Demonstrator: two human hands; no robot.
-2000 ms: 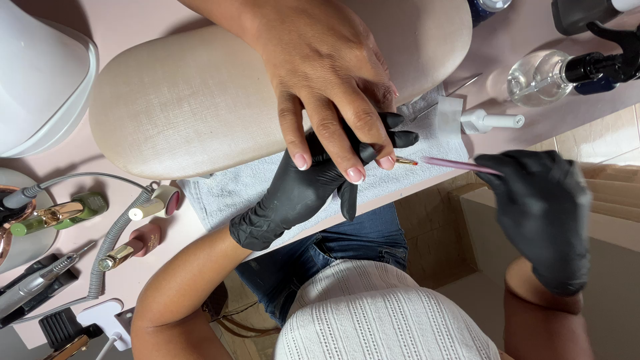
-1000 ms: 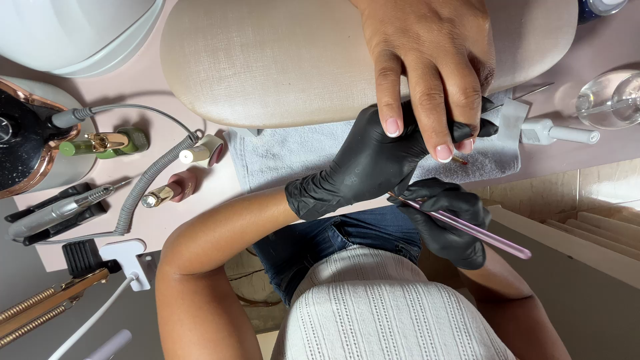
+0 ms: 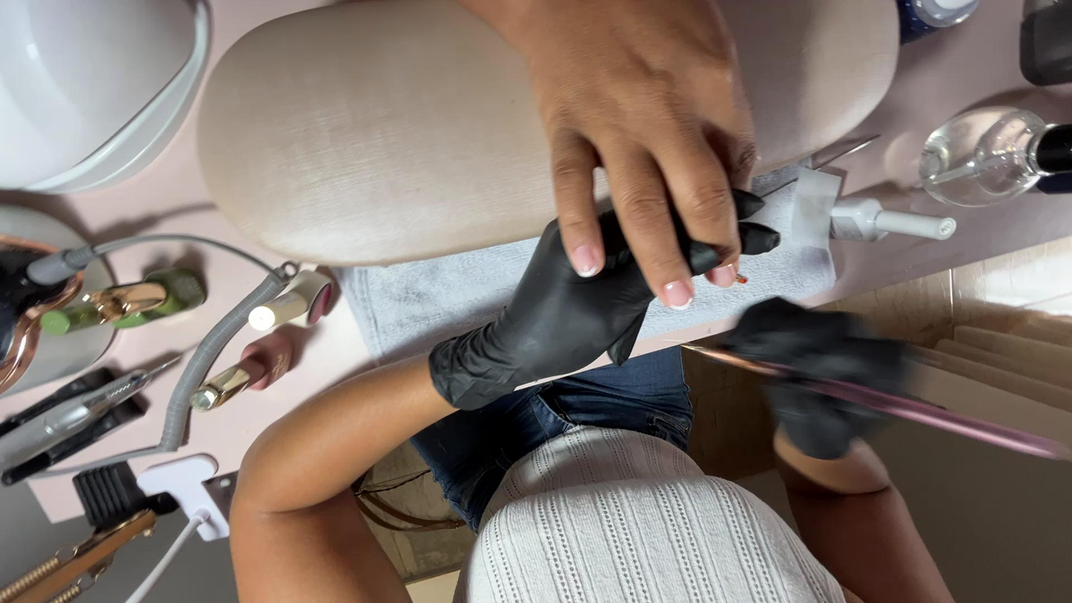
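My left hand (image 3: 569,306), in a black glove, is under another person's hand (image 3: 645,142) and holds its fingers; the grip is partly hidden. Light-tipped nails show on that hand, and a small orange-red spot (image 3: 741,279) is beside one fingertip. My right hand (image 3: 816,373), also black-gloved and blurred by motion, grips a thin brush with a metallic pink handle (image 3: 946,416). The brush's fine tip points left, just below my left hand's fingers and apart from the nails. A light blue towel (image 3: 435,297) lies beneath the hands, next to a beige padded armrest (image 3: 368,134).
A white nail bottle (image 3: 888,222) and a clear glass bottle (image 3: 984,159) are at right. A white domed device (image 3: 92,84) occupies the upper left. Small polish bottles (image 3: 289,301), a coiled grey cord (image 3: 209,352) and a nail drill handpiece (image 3: 79,414) lie at left.
My right hand came in close to my left hand with the brush, and now it is a little farther right and blurred. My left hand keeps hold of the other person's fingers. The view has shifted.
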